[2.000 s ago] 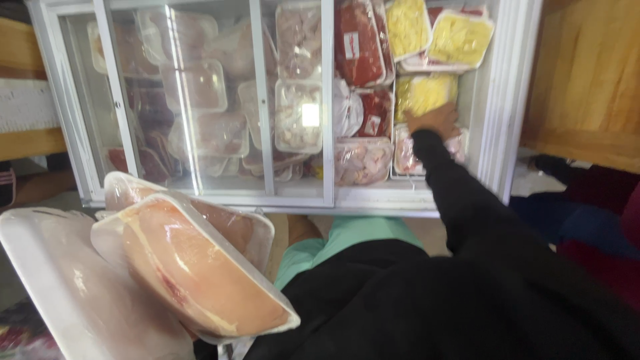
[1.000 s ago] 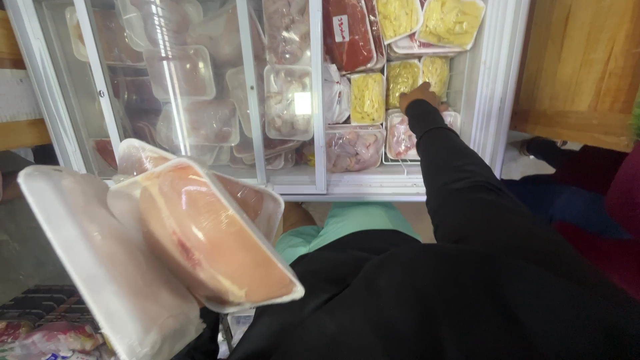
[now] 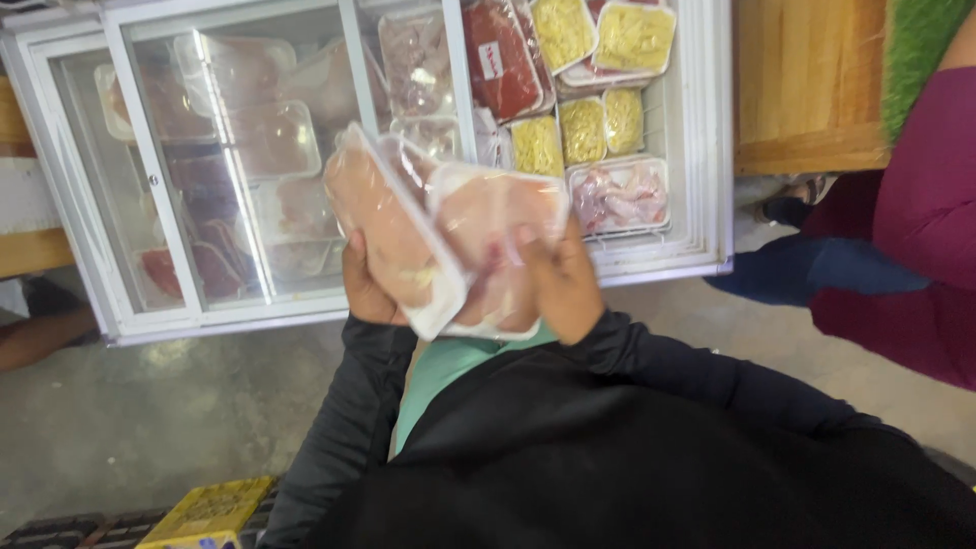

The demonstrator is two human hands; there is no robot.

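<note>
My left hand [image 3: 371, 282] grips wrapped foam trays of raw poultry meat; the front one [image 3: 393, 229] stands tilted on its edge. Against it leans another wrapped poultry tray [image 3: 499, 213], which my right hand [image 3: 560, 282] holds by its right side, fingers over the film. Part of a further tray shows between these two. Both hands are in front of the chest freezer [image 3: 648, 263]. Beyond them in its open right part lie a tray of pale pink meat pieces [image 3: 619, 194], packs of yellow strips [image 3: 583, 130] and a tray of red meat [image 3: 499, 65].
Sliding glass lids [image 3: 229, 191] cover the freezer's left part, with more wrapped trays beneath. A wooden panel [image 3: 808, 84] adjoins it on the right. A person in maroon clothes [image 3: 926, 198] is at the right. A yellow crate [image 3: 210, 511] is at the lower left.
My right hand has left the yellow packs in the freezer and now holds the poultry trays. These have moved from the lower left to the middle, between both hands.
</note>
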